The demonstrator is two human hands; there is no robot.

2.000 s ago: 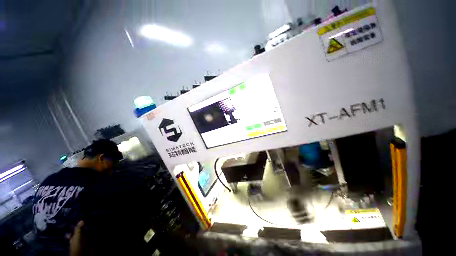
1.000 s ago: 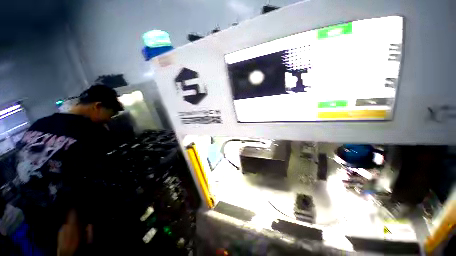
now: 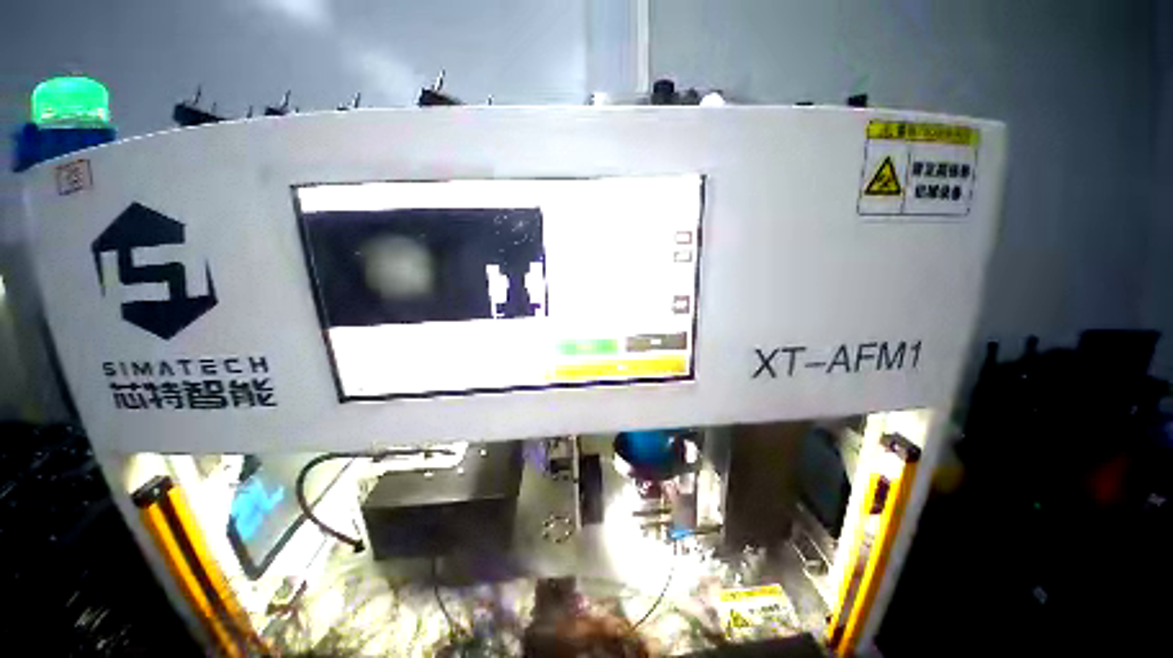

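Note:
The white machine's lit opening lies in front of me, with its worktable (image 3: 495,594) at the bottom of the view. A small dark block, which looks like the fixture (image 3: 556,602), stands near the bottom middle. A blurred reddish-brown patch lies at its foot, cut off by the frame's edge; I cannot tell what it is. Neither my left hand nor my right hand can be made out. The touchscreen (image 3: 502,289) above shows a dark camera image with a blurred pale spot, and green and yellow buttons.
Yellow-and-black light curtain bars stand at the left (image 3: 193,566) and right (image 3: 875,553) of the opening. Inside are a black box (image 3: 444,501) with a curved cable and a blue cylinder (image 3: 647,450). A green signal light (image 3: 71,103) tops the machine. Dark stacks (image 3: 1074,437) stand at right.
My view has swung right and levelled, so the machine is now central. The person at the left is out of view. The spot on the screen is dimmer and blurrier. The signal light looks greener.

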